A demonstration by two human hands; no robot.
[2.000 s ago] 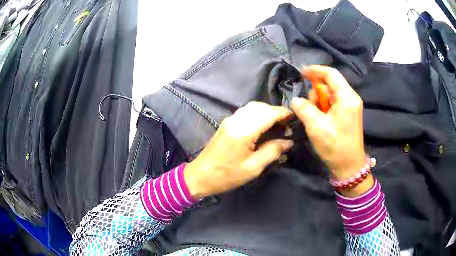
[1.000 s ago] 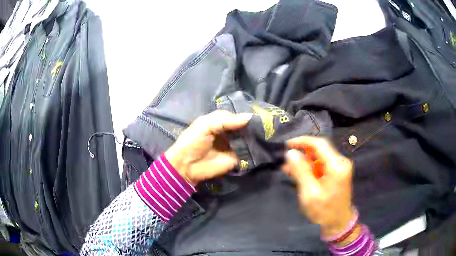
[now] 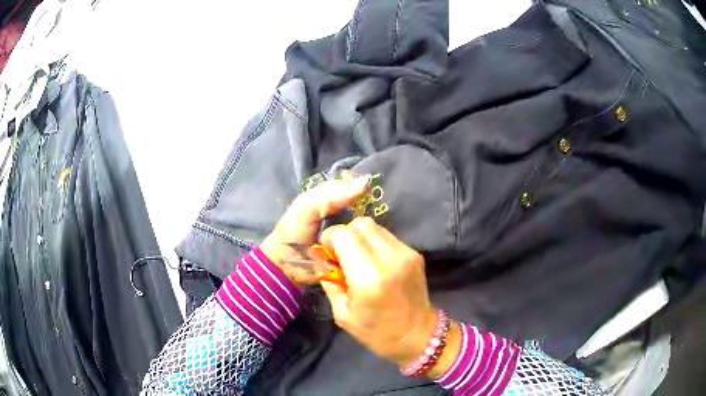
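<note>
A dark shirt (image 3: 503,247) lies spread in front of me, with gold buttons (image 3: 564,145) on its placket at the right. Its chest pocket with yellow embroidery (image 3: 375,203) is turned up at the centre. My left hand (image 3: 306,220) holds the cloth at the pocket's left edge, thumb by the embroidery. My right hand (image 3: 381,290) is closed around the orange-handled snips (image 3: 329,264), just below the embroidery. The blades point left over my left palm. My right fingertips are close to the cloth; whether they pinch a thread cannot be told.
Another dark shirt (image 3: 77,232) lies at the left, with pale garments (image 3: 39,46) behind it. A wire hanger hook (image 3: 138,271) sticks out from the collar end. The white table (image 3: 178,69) shows between the shirts. Another dark shirt (image 3: 658,46) lies at the upper right.
My right hand has moved left with the snips and now meets my left hand. The embroidered pocket has shifted left and is partly covered. The view has shifted, moving the shirt left.
</note>
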